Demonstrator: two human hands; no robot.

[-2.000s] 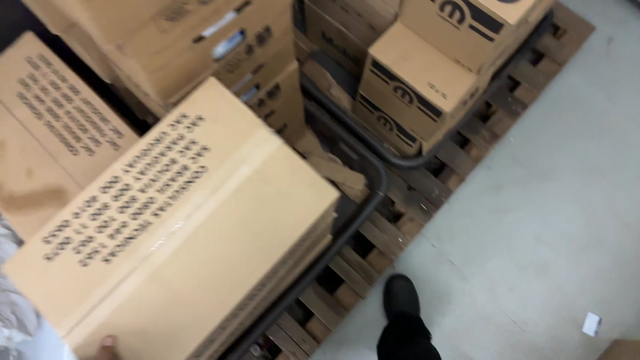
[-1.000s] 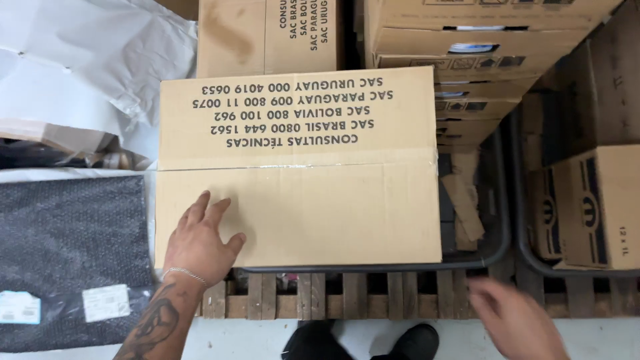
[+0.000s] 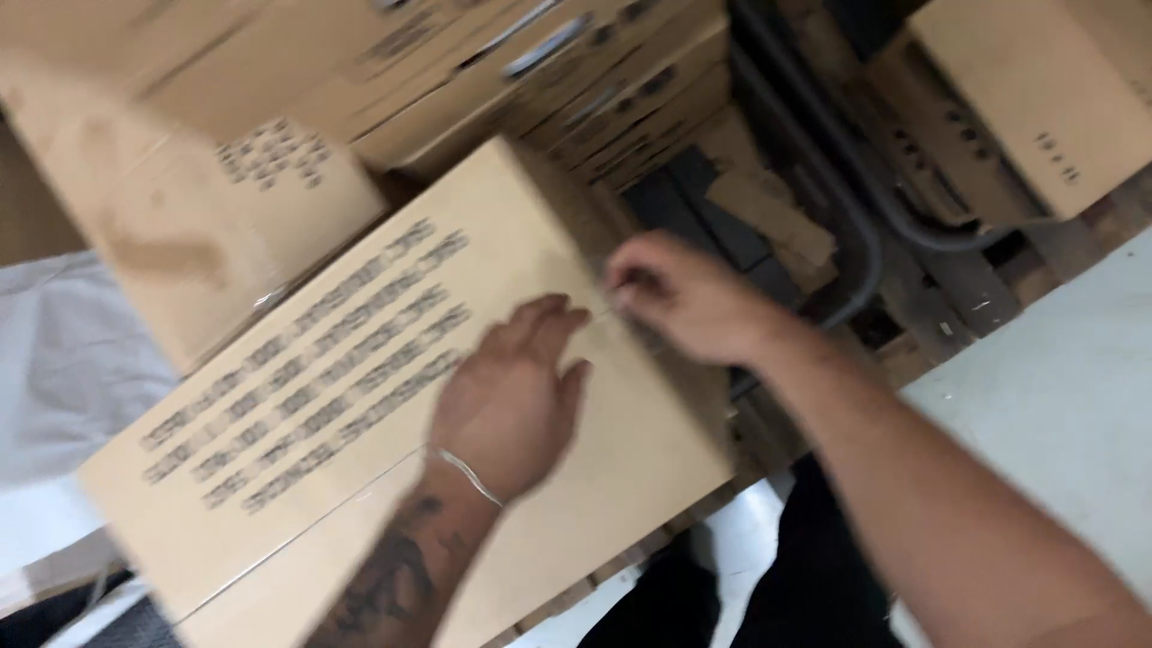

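A large cardboard box (image 3: 576, 468) with printed writing and a taped centre seam lies in front of me, turned at a slant. My left hand (image 3: 513, 396) rests on its top near the right end of the seam, fingers spread, holding nothing. My right hand (image 3: 670, 292) is at the box's right edge, where the seam ends, with thumb and fingers bent together. Blur hides whether it pinches the tape or anything else there.
Stacked cardboard boxes (image 3: 414, 81) stand behind, and another printed box (image 3: 216, 216) adjoins at left. Beyond the right edge are a dark tray (image 3: 855, 261) with torn cardboard (image 3: 774, 220), a wooden pallet (image 3: 945, 315) and more boxes (image 3: 1035, 99). White plastic wrap (image 3: 81, 360) lies left.
My right hand has come from beside the box to its right edge. My left hand has moved along the top towards that same end. The view has turned strongly.
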